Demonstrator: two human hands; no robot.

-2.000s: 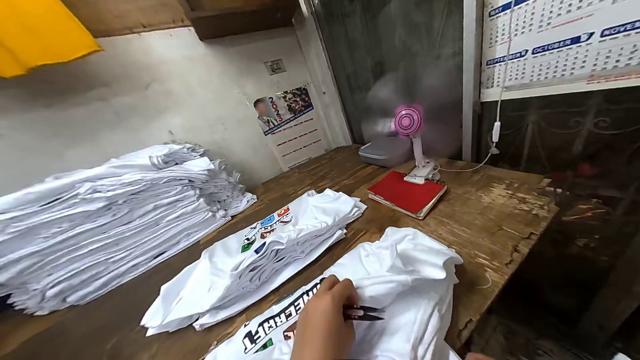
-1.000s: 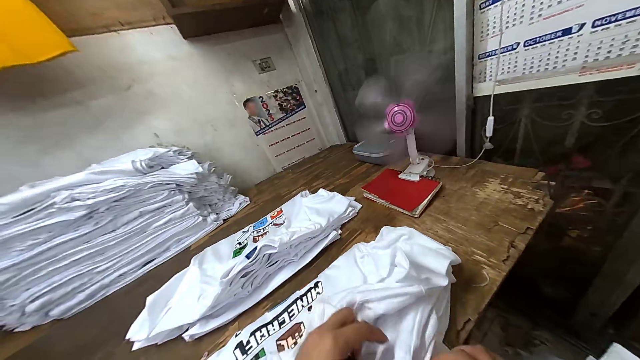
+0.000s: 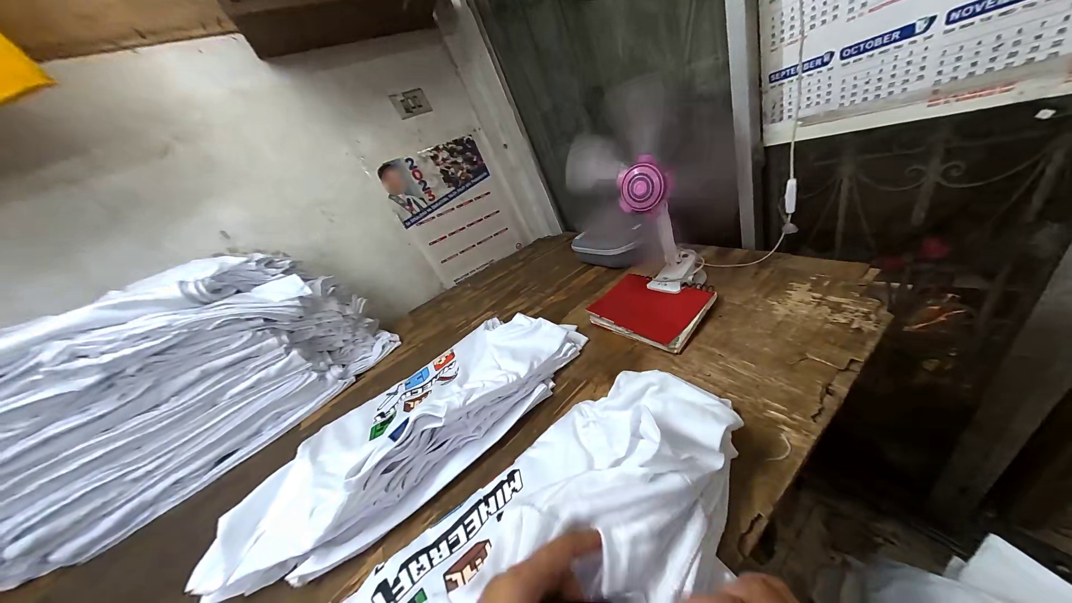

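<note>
A white T-shirt (image 3: 620, 469) with a printed front lies crumpled at the bottom centre, near the table's edge. My left hand (image 3: 548, 569), blurred and cut off by the lower frame edge, rests its fingers on this shirt beside the print; whether it grips the cloth is unclear. At the shirt's lower right edge, only the top of my right hand (image 3: 741, 589) shows, its fingertips hidden. A stack of folded printed white shirts (image 3: 402, 461) lies just to the left. Farther left rises a tall pile of white garments (image 3: 167, 394) against the wall.
On the wooden table (image 3: 779, 335), a red notebook (image 3: 651, 310) lies under the base of a running pink fan (image 3: 643, 186). A grey case (image 3: 605, 247) is behind it. The fan's cord (image 3: 745, 263) runs right. White material (image 3: 997, 574) shows at the lower right, beyond the worn table edge.
Two seconds ago my left hand held dark thread snips over the shirt; they are out of sight now. That hand has moved lower in the view.
</note>
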